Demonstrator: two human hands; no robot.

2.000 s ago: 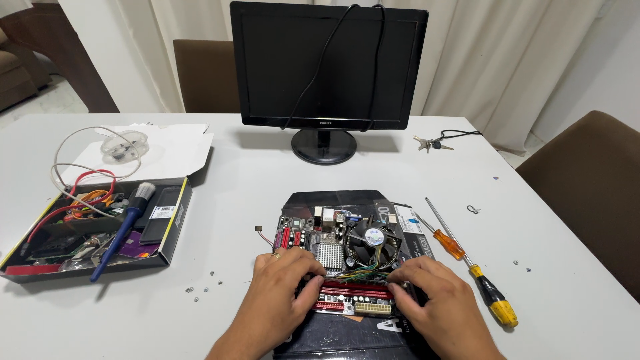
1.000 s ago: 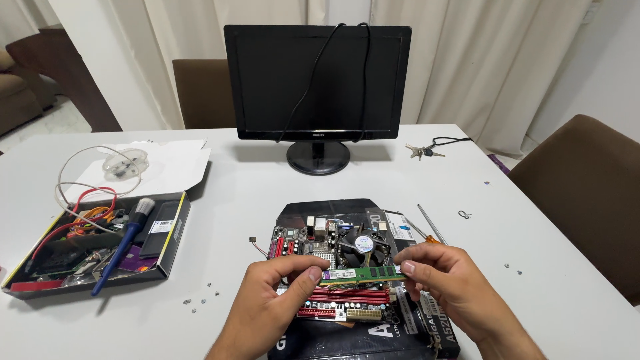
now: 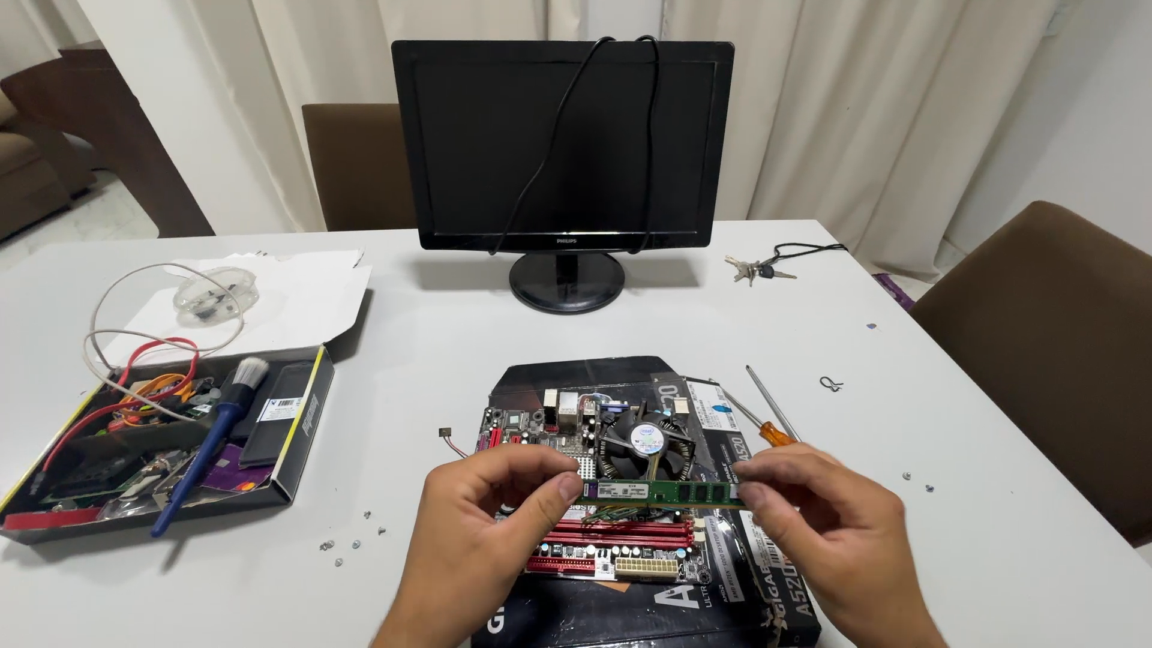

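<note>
A green RAM module (image 3: 670,493) is held level between my hands, above the motherboard. My left hand (image 3: 504,513) pinches its left end between thumb and fingers; my right hand (image 3: 823,517) pinches the right end. Beneath it lies the motherboard (image 3: 576,441), with red memory slots (image 3: 621,533) just on the near side of the module. The CPU cooler fan (image 3: 646,441) sits behind the module, its wires running toward the slots. The board rests on a black motherboard box (image 3: 576,621), whose right part is partly hidden by my right hand.
A monitor (image 3: 567,153) stands at the back, keys (image 3: 760,270) to its right. An open box (image 3: 310,432) at left holds cables and a blue-handled brush (image 3: 202,459). Loose screws (image 3: 355,544) lie near my left wrist. An orange-handled screwdriver (image 3: 776,434) lies beyond my right hand.
Two seconds ago both hands were down at the memory slots. The RAM module then came into view in my fingers, above the board, and my hands still hold it by both ends.
</note>
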